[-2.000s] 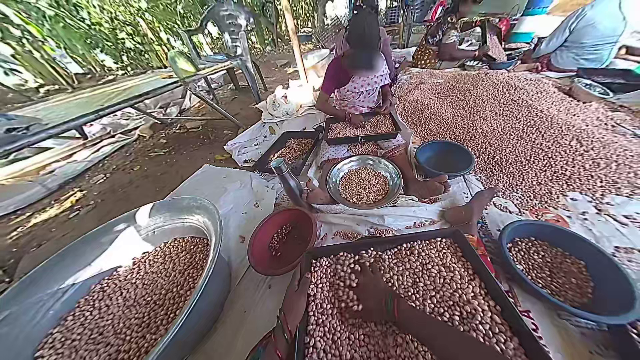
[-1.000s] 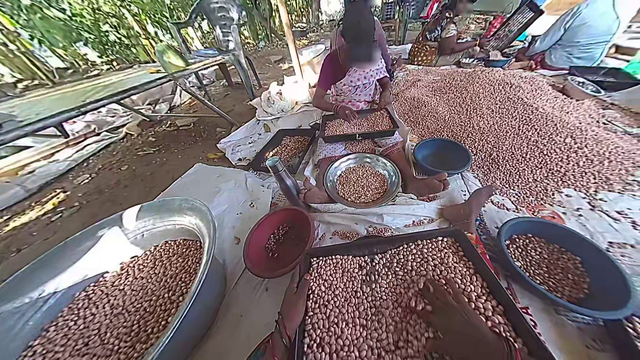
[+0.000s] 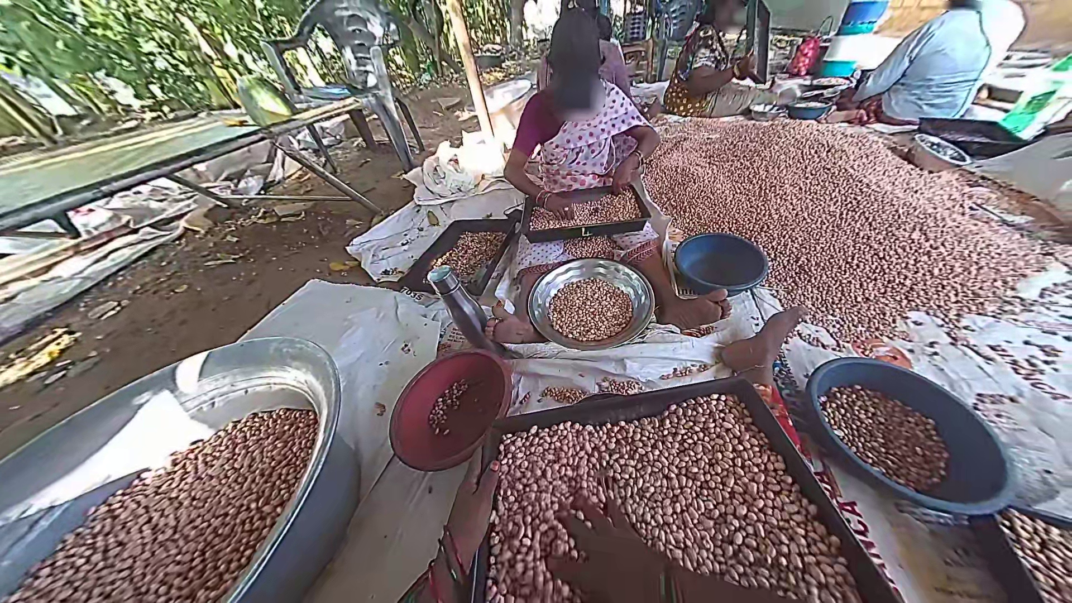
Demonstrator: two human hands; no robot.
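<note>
A black tray [image 3: 758, 419] full of pinkish-brown nuts or seeds lies in front of me. My right hand [image 3: 607, 544] rests on the nuts near the tray's lower middle, palm down with fingers spread. Along the tray's left side is my left hand [image 3: 476, 498], its fingertips at the rim; whether it grips the rim is not clear. Just beyond that hand sits a red bowl [image 3: 410, 419] with a few nuts. To the left stands a large metal tub [image 3: 335, 469] holding many nuts. A blue basin [image 3: 988, 469] with nuts is right of the tray.
Opposite, a person [image 3: 586, 142] sits with a smaller black tray [image 3: 586, 230] of nuts. Between us are a steel bowl [image 3: 544, 322], a metal bottle [image 3: 459, 306] and a dark blue bowl [image 3: 722, 264]. A large nut heap [image 3: 837, 218] spreads behind; more people sit beyond it.
My right hand was lifting nuts two seconds ago, then lay flat at the tray's right part; now it is further left. The person opposite has moved their hands about their tray.
</note>
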